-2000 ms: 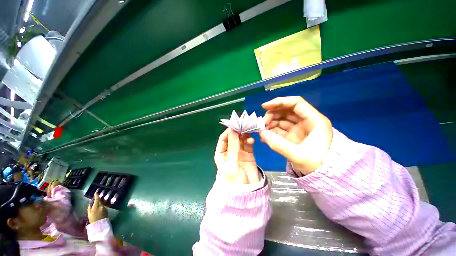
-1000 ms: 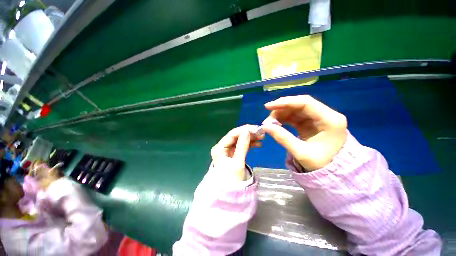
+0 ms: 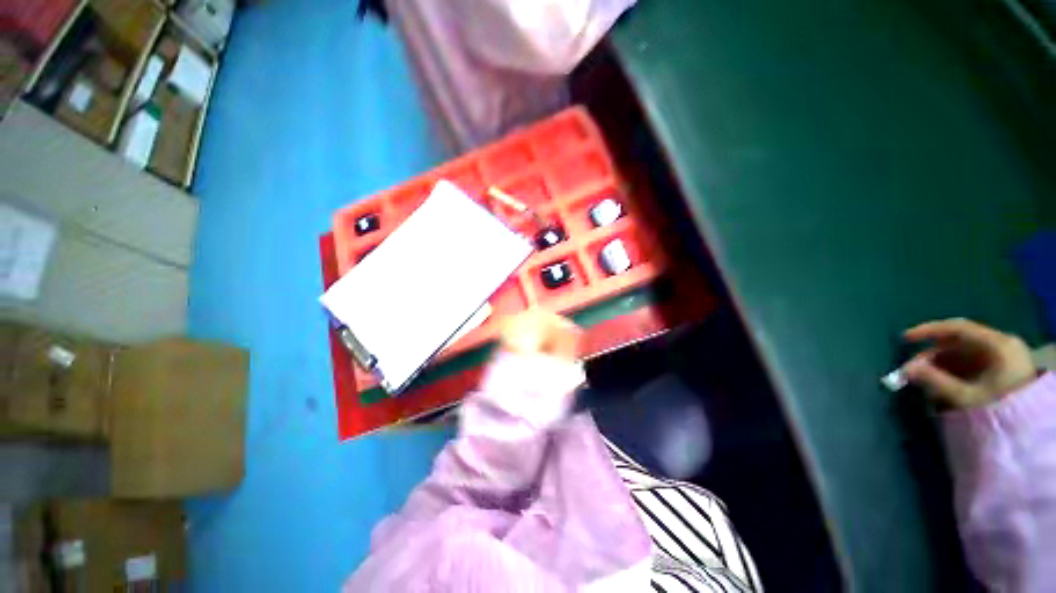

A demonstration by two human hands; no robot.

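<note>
An orange-red compartment tray lies beside my lap. It holds several small black units, some with white faces. A white clipboard lies tilted across its pockets, and a thin pale pen lies beside it. My left hand is blurred at the tray's near edge; whether it holds anything cannot be told. My right hand is over the green bench at the right, with a tiny white piece pinched at its fingertips.
The green bench runs down the right, with a corner of the blue mat at the right rim. A person's pink sleeve is beyond the tray. Cardboard boxes stand at the left on the blue floor.
The view has swung left and down to the red tray. My hands have moved apart: the left is at the tray, the right stays over the bench with a white piece.
</note>
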